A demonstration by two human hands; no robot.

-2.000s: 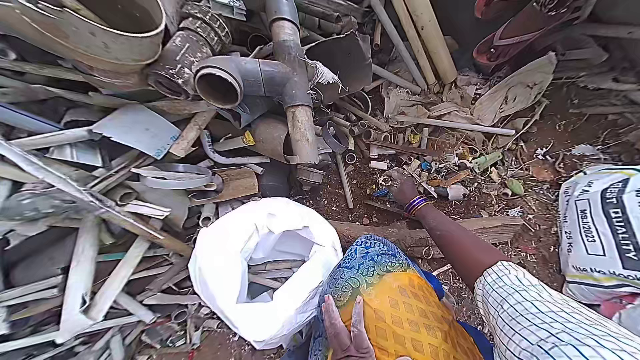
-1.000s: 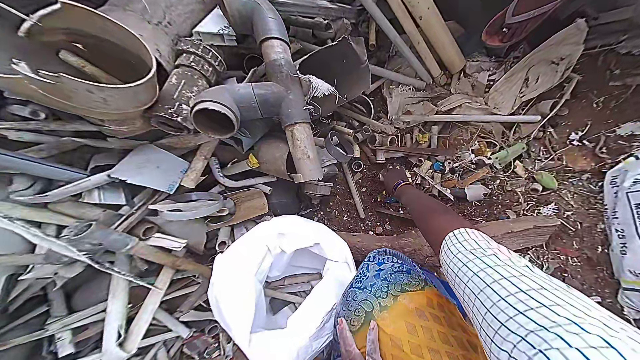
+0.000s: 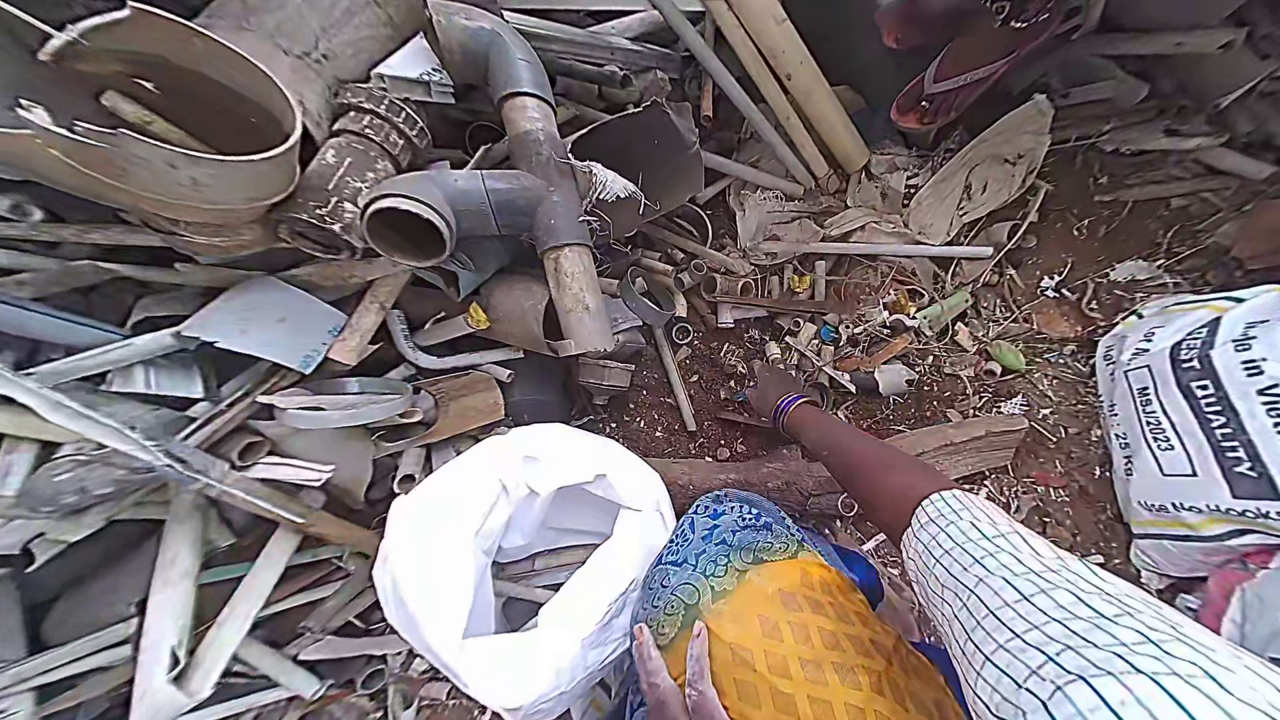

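My right hand [image 3: 775, 388], with bangles at the wrist, reaches down to the dirt at the edge of a scatter of small plastic pipe scraps [image 3: 830, 345]. Its fingertips are hard to make out, and whether they hold a piece cannot be told. My left hand [image 3: 675, 672] rests on the yellow and blue patterned cloth [image 3: 820, 640] over my knee, fingers apart, partly cut off by the bottom edge. Just left of the knee stands a white woven sack [image 3: 430, 560], its mouth wide, with some pipe pieces [image 3: 545, 570] inside.
Broken pipes and strips [image 3: 190, 590] are heaped on the left. A grey pipe tee with an elbow [image 3: 500, 205] lies above the sack, beside a large cracked pipe [image 3: 210, 170]. A wooden log [image 3: 960, 445] lies before my knee. A printed sack [image 3: 1190, 430] stands right; a person's sandalled foot [image 3: 950, 80] is at the top.
My right hand has stayed low over the ground near the small scraps, shifting slightly. My left hand remains on the cloth over the knee.
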